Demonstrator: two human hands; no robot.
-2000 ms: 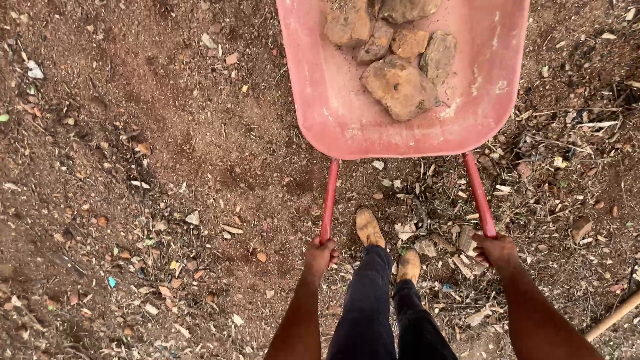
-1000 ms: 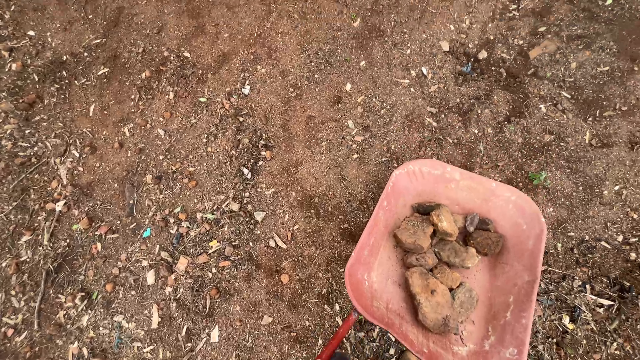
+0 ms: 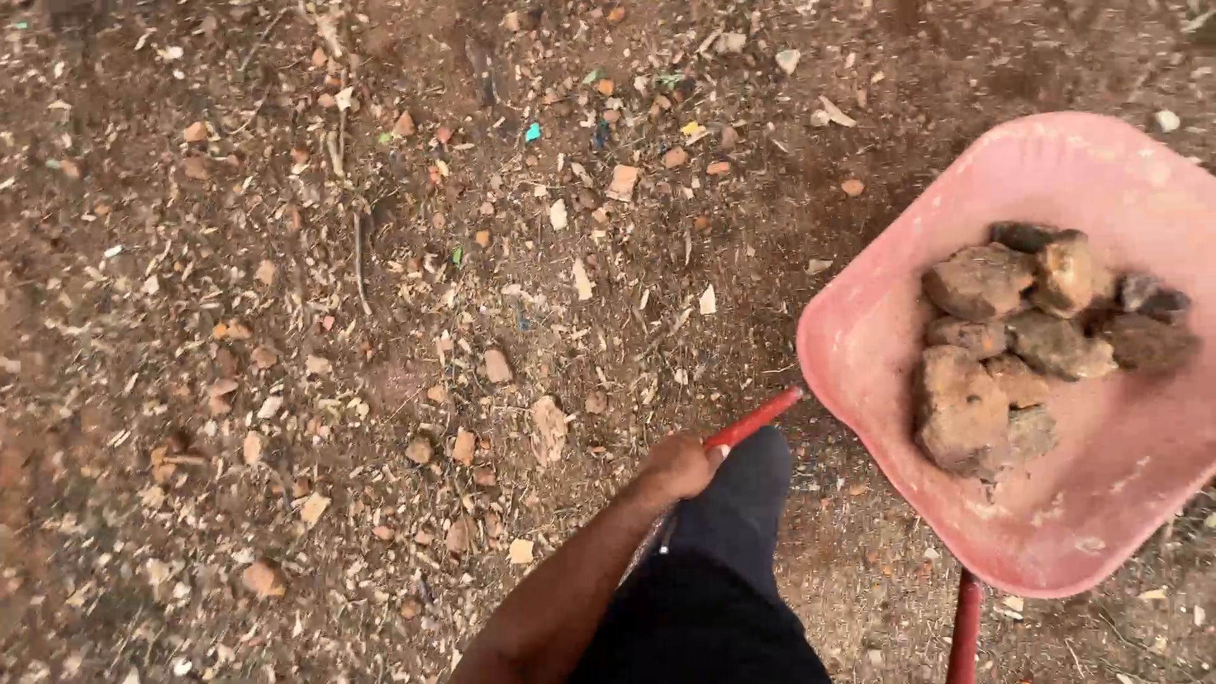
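Observation:
A red wheelbarrow tray fills the right side of the head view, tilted relative to the frame. Several rough brown stones lie together in it. My left hand is closed around the red left handle, just short of the tray's near left corner. The red right handle runs from the tray down past the bottom edge. My right hand is outside the frame. My leg in dark trousers shows beside my left hand.
Brown bare soil is strewn with wood chips, small stones and twigs. A bit of turquoise litter lies at the upper middle, with a reddish stone at the lower left.
Two seconds ago both hands showed on the handles; now only my left hand is visible. The wheelbarrow has turned relative to the frame. The view has shifted a lot.

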